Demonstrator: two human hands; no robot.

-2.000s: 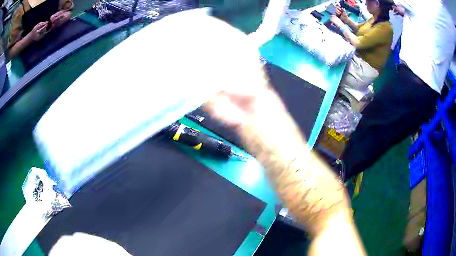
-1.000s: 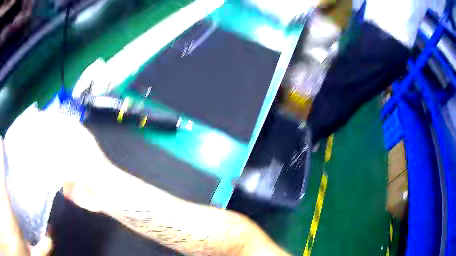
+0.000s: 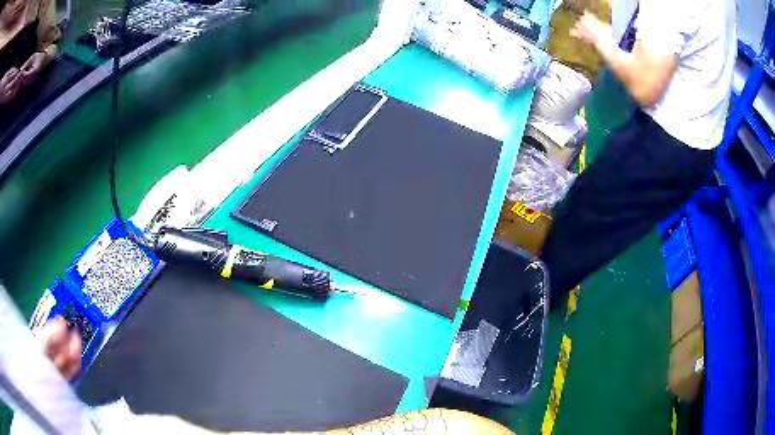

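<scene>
A pale white sheet or foam piece [image 3: 38,374] is cut off at the lower left edge. Fingers, apparently of my left hand [image 3: 64,347], are curled at its edge, over the blue bin of dark screws [image 3: 78,321]. My right forearm [image 3: 425,423] crosses the bottom edge; the right hand is washed out or cut off there. The electric screwdriver [image 3: 242,265], black with yellow marks, lies between two black mats, bit to the right. The near mat [image 3: 246,357] is partly covered by my arm.
A bin of silver screws [image 3: 117,273] stands at left. A silver bracket frame [image 3: 364,127] lies on the far mat [image 3: 382,195]. A black tub [image 3: 501,323] with clear plastic stands right of the bench. A person [image 3: 671,110] stands in the aisle; another person's hands show upper left.
The white sheet has moved from in front of me to the lower left edge. My right arm has dropped to the bottom edge. The view has turned, and bins and screwdriver show clearly.
</scene>
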